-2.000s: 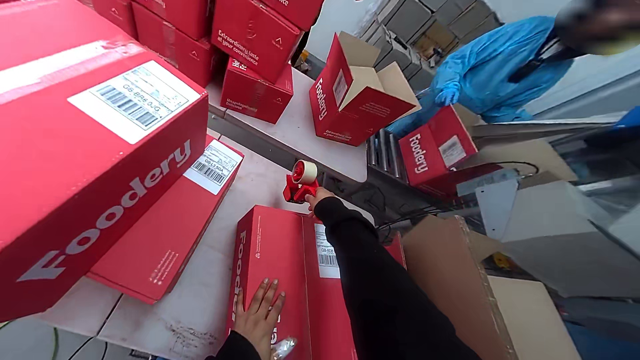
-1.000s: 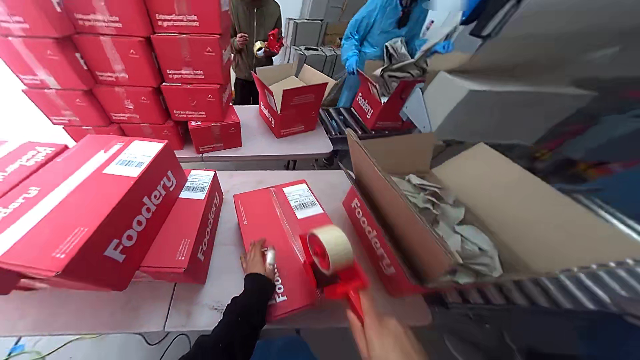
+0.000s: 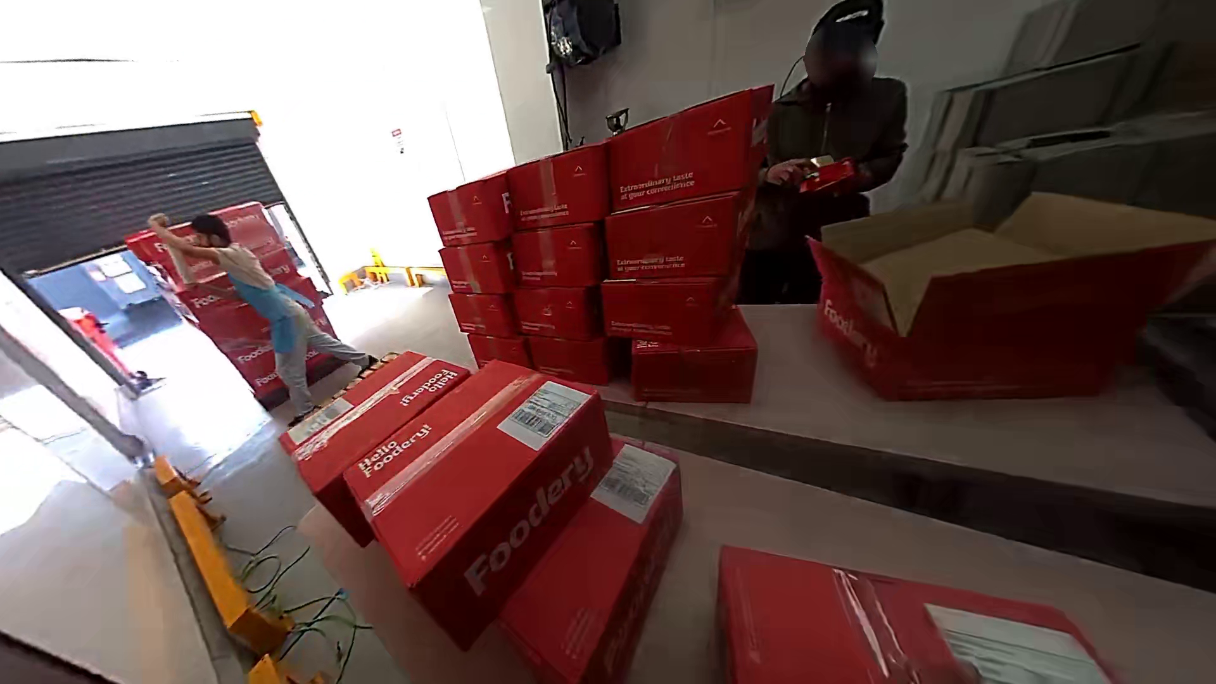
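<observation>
Neither of my hands shows in the head view. A red cardboard box [image 3: 807, 617] with clear tape and a white label lies at the bottom right, cut off by the lower edge. Left of it, a flat red box [image 3: 579, 589] with a label lies on the near table [image 3: 703, 513]. A larger taped red box [image 3: 484, 484] stands beside and partly over that one, and another taped red box [image 3: 375, 418] is farther left. On the far table, an open red box [image 3: 988, 332] has its brown flaps raised.
Stacked red boxes [image 3: 674, 237] stand on the far table. Behind them a person [image 3: 836, 142] in dark clothing holds a red object. Farther left, another person [image 3: 275, 294] leans against a loaded pallet [image 3: 237, 313]. Cables [image 3: 294, 598] and a yellow floor barrier [image 3: 209, 551] lie left of the table.
The view has swung left and up. My hands, seen on the near box and the red tape dispenser in the earlier frames, are out of view.
</observation>
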